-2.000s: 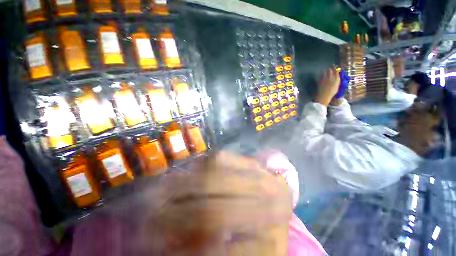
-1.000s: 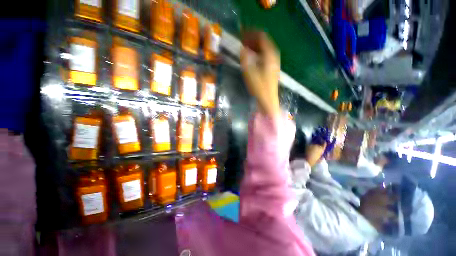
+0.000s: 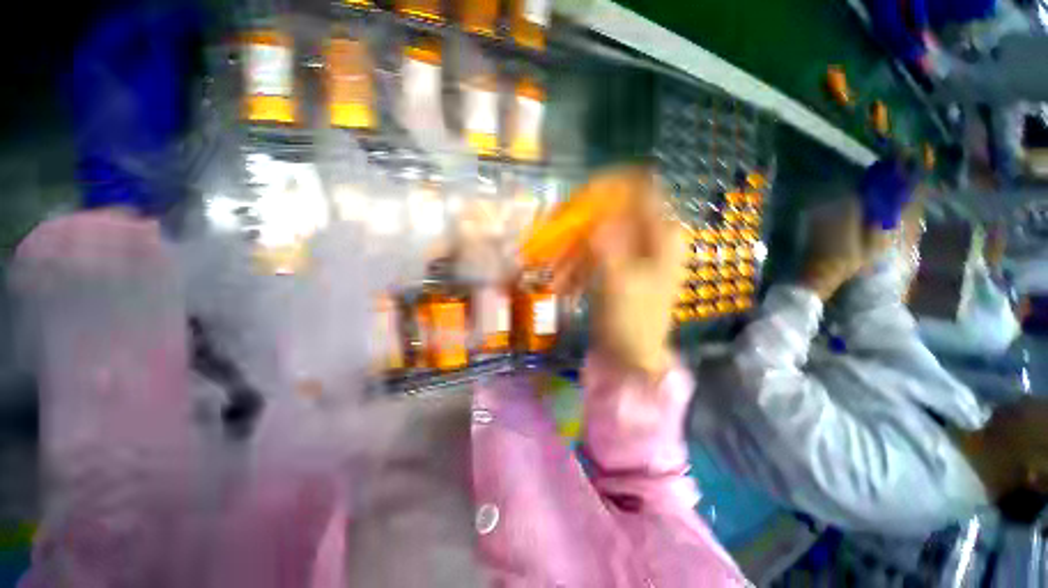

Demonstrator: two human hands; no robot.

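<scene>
My right hand (image 3: 638,258), bare and blurred, holds an orange device (image 3: 569,224) above the right side of the clear tray. My left hand (image 3: 132,98) wears a blue glove and is blurred at the upper left, beside the tray; its fingers cannot be made out. The clear tray (image 3: 448,377) holds rows of flat orange devices, several with white labels, such as one (image 3: 270,78) at the upper left. A pale blur covers the tray's lower left part.
A second clear tray (image 3: 701,149) to the right has small cells, many with yellow-orange ovals. The green conveyor (image 3: 747,46) carries loose orange devices (image 3: 838,84). A person in a white smock (image 3: 816,402) works at the right with a blue-gloved hand (image 3: 885,193).
My right hand has come back from over the conveyor to the tray's right side, now with an orange device. My blue-gloved left hand has come into view. The camera view has shifted.
</scene>
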